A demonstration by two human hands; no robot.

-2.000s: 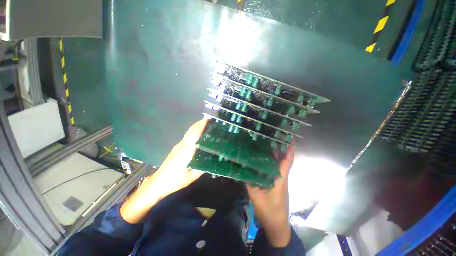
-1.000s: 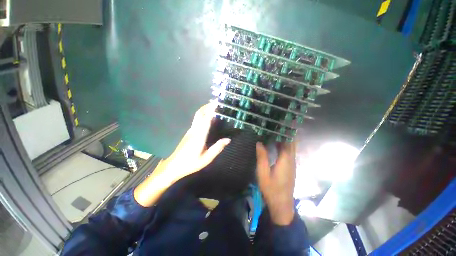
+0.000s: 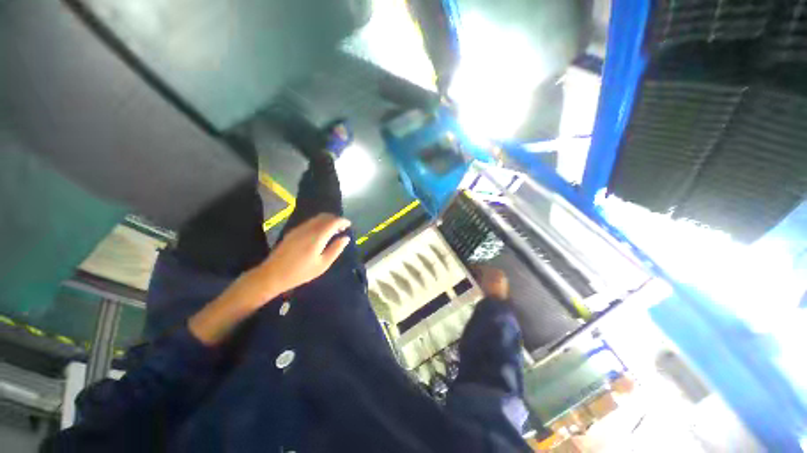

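Observation:
A large open magazine [image 3: 411, 270] is low at centre right, with a pale end panel with cut-outs and dark slotted sides. Some greenish board-like edges show inside its upper part. My right hand [image 3: 492, 281] is over the magazine's dark interior; it is small and blurred, and its grip cannot be made out. My left hand [image 3: 310, 252] is in front of my body, away from the magazine, with nothing visible in it and its fingers loosely bent.
A blue stool [image 3: 429, 157] stands beyond the magazine. The grey-green bench [image 3: 168, 133] fills the upper left. A rack with blue posts [image 3: 617, 97] and dark packed rows is at the right. My foot and yellow floor tape show between bench and stool.
The view has swung right and down from the bench to the magazine. Both hands have left the row of boards on the bench, which is out of view.

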